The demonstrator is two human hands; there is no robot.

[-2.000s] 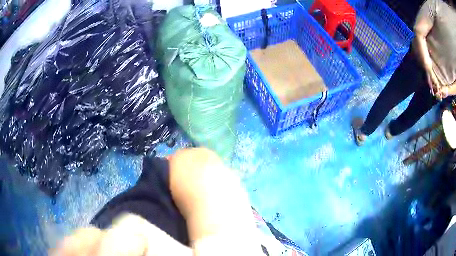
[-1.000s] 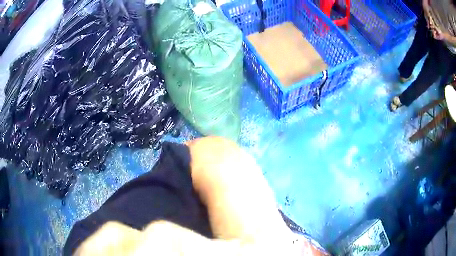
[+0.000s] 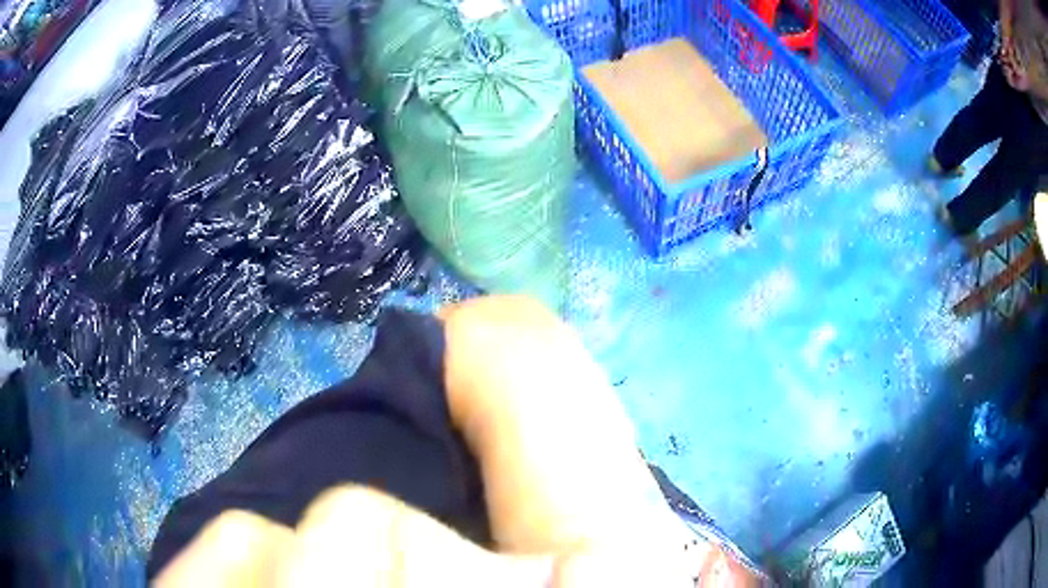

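Bare skin, blurred and very close, fills the bottom of the view. Knuckle-like shapes of a hand point(image 3: 345, 538) lie at the bottom left, cut off by the lower edge; I cannot tell which hand it is. A plain dark cloth point(image 3: 356, 431) lies just above them. A large rounded bare form point(image 3: 534, 414) stands against the cloth's right side; I cannot tell whether it is a thumb or part of a limb. A small patch of skin shows at the bottom edge right of it, beside a patterned edge. No tool shows.
Shiny black plastic-wrapped heap point(image 3: 218, 195) at left. Tied green sack point(image 3: 494, 172) stands beside a blue crate point(image 3: 718, 207) with a tan base. A red stool point(image 3: 793, 35) and another blue crate point(image 3: 908, 69) are behind. A person's legs point(image 3: 994, 161) at right; white box point(image 3: 856, 546) at bottom right.
The view has shifted, so the sack and crates sit higher. The close skin and dark cloth appear further right than two seconds ago. The person at right is now more cut off. The white box shows more.
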